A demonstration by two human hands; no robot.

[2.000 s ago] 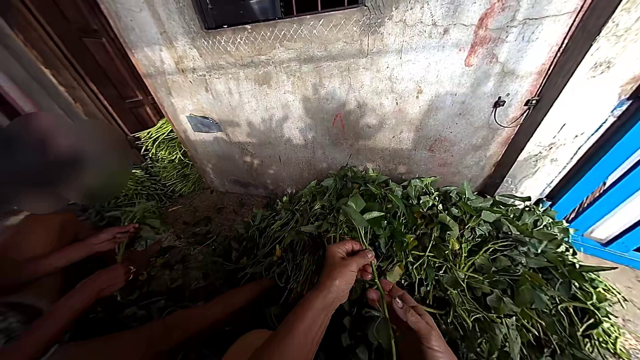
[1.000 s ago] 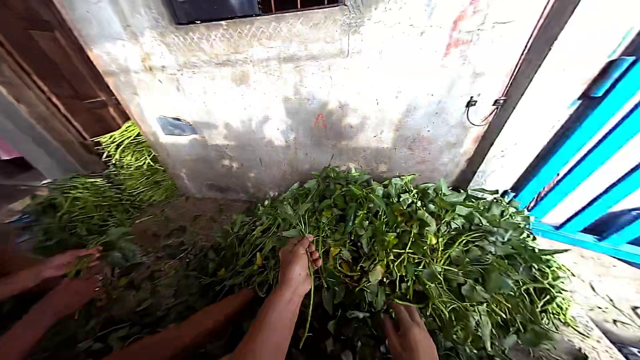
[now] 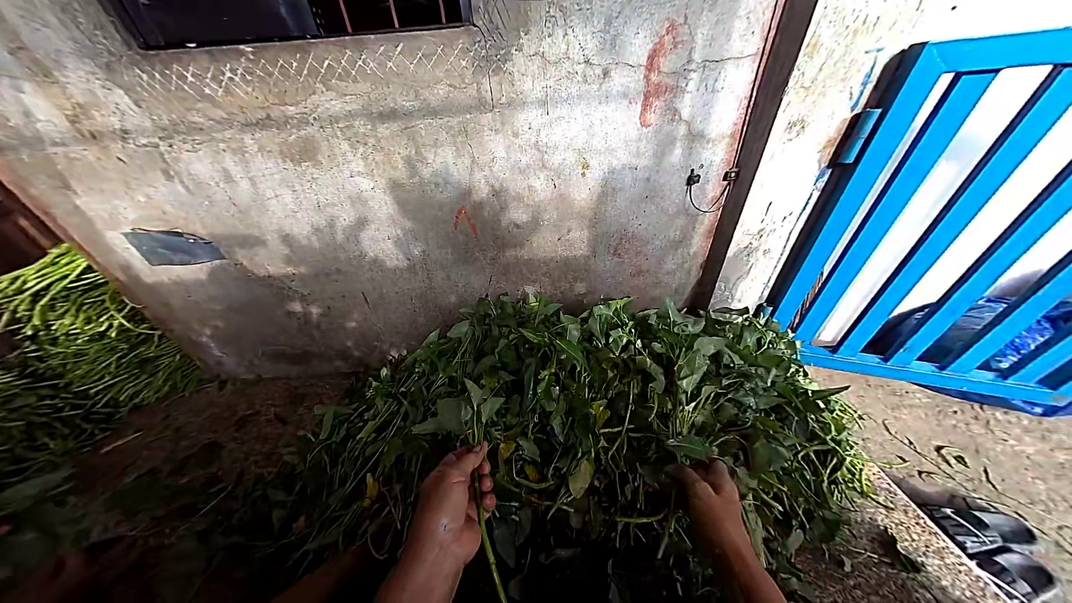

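Observation:
A big heap of leafy green stems (image 3: pixel 578 360) lies against the foot of the wall. My left hand (image 3: pixel 452 502), in front of the heap, is closed on a leafy green stem (image 3: pixel 487 544); its leaves stand above the fist and its bare end hangs below. To the right, my right hand (image 3: pixel 708 498) reaches into the front of the heap, its fingertips among leaves and stems. Whether those fingers hold a stem cannot be told, as foliage and shade cover them.
A pile of green stems (image 3: pixel 84 335) lies at the far left. Behind the heap rises a stained concrete wall (image 3: pixel 335 193) with a barred window. A blue metal gate (image 3: pixel 930 218) stands at the right, with black sandals (image 3: pixel 988 536) on the ground below.
Two seconds ago both hands were together at one stem; since then they have parted, and my right hand has moved right into the heap. The view has swung right.

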